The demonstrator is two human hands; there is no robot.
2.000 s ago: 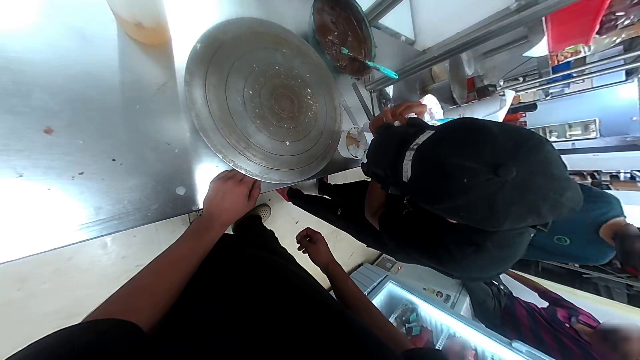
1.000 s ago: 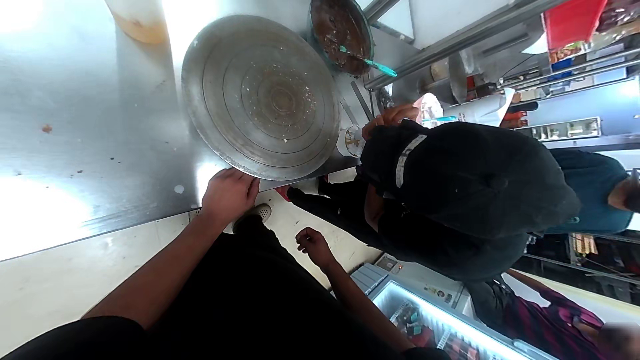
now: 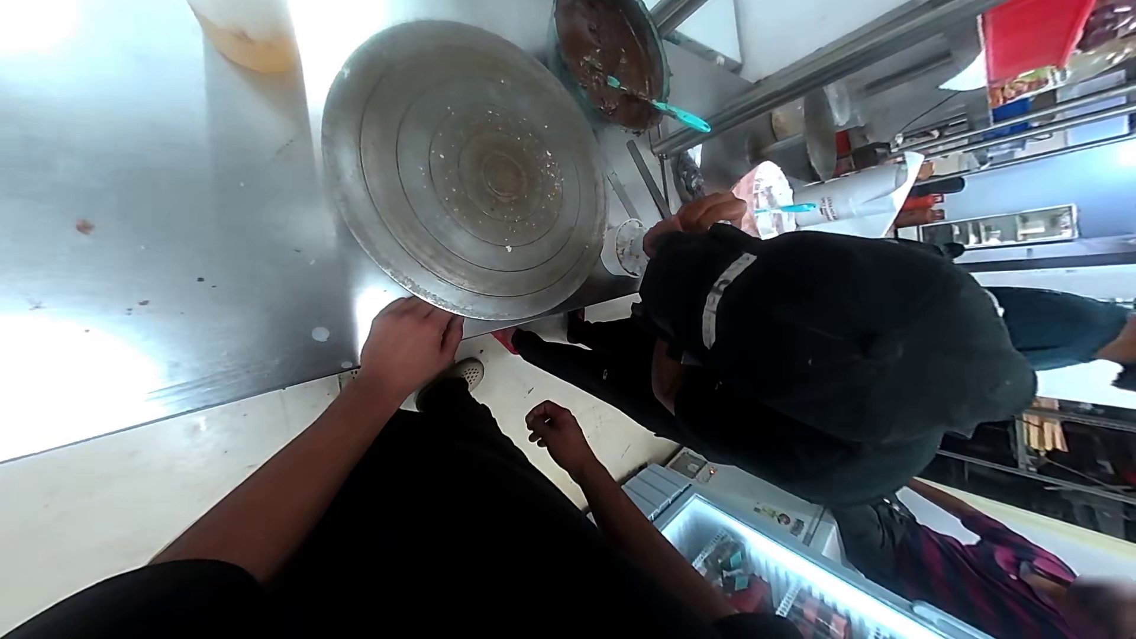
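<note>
My left hand (image 3: pixel 413 346) rests at the front edge of a stainless steel counter (image 3: pixel 257 293), its curled fingers against the near rim of a large round metal plate (image 3: pixel 461 177) with concentric rings. Pale crumbs lie scattered on the plate. Whether the fingers grip the edge or only lean on it, I cannot tell. My right hand (image 3: pixel 557 430) hangs over the floor, loosely curled, with nothing in it. Beyond the plate is a bowl of brown chocolate-like mixture (image 3: pixel 612 53) with a turquoise-handled utensil (image 3: pixel 679 115) in it. A small cup (image 3: pixel 627 248) is beside the plate's right side.
A person in a black cap (image 3: pixel 843 328) leans close on the right, a hand near a pink-and-white container (image 3: pixel 765 197). Long flat metal tools (image 3: pixel 648 177) lie by the plate. A lit glass-topped display case (image 3: pixel 754 550) stands lower right. A container with orange-brown contents (image 3: pixel 253 44) is upper left.
The co-worker's capped head has shifted slightly, and more of the pink-and-white container shows beside that person's hand. Another person in teal, farther back, has moved right. My hands have stayed in place.
</note>
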